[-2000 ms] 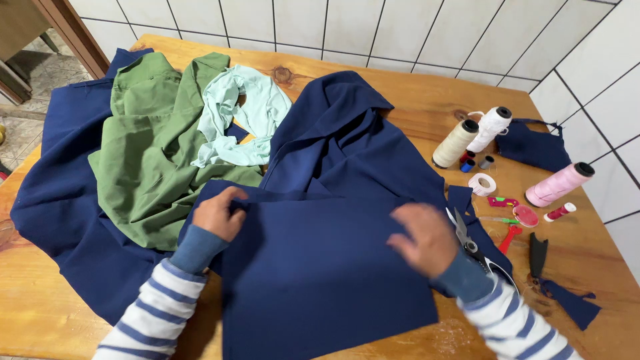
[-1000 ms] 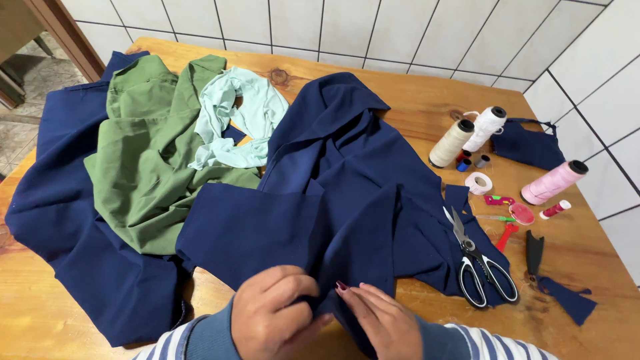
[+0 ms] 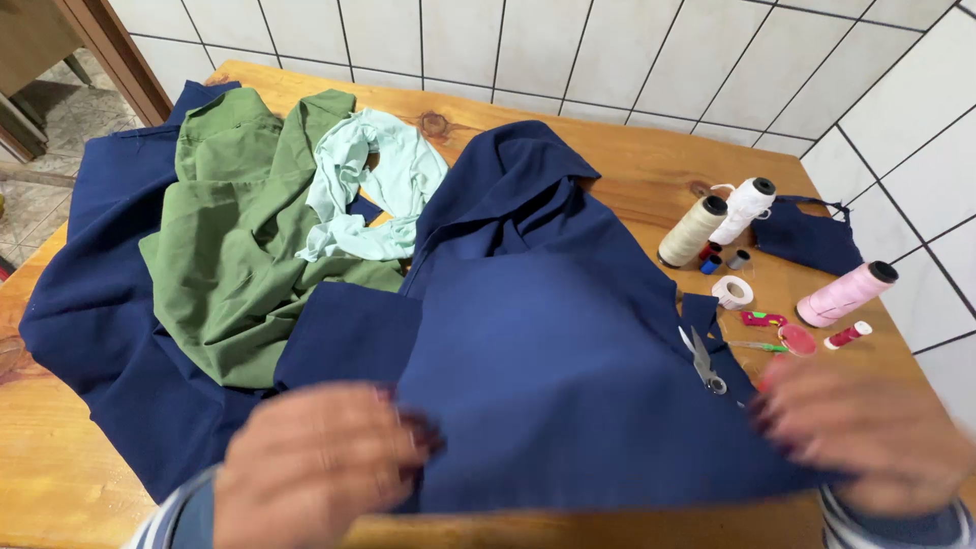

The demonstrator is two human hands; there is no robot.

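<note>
A panel of navy blue fabric (image 3: 579, 396) spreads between my hands, its near edge raised towards me. My left hand (image 3: 328, 457) is closed on its left side, blurred by motion. On the right, my right hand (image 3: 854, 435) grips the other side near the corner, also blurred. Behind the panel lies more bunched navy cloth (image 3: 518, 175). Fabric scissors (image 3: 703, 362) rest beside it at the right, their handles partly hidden by the cloth. Further left are a green garment (image 3: 229, 221) and a pale mint cloth (image 3: 396, 168).
Thread cones in cream (image 3: 690, 232), white (image 3: 743, 213) and pink (image 3: 846, 293) are at the right with small spools, a roll of white tape (image 3: 732, 292) and a navy scrap (image 3: 808, 236). Navy cloth (image 3: 114, 229) covers the wooden table's left side. Tiled walls (image 3: 534, 46) border the back and right.
My hands were close together at the near edge of the navy cloth a second ago; they are now wide apart with the panel spread between them. The cloth now covers part of the scissors.
</note>
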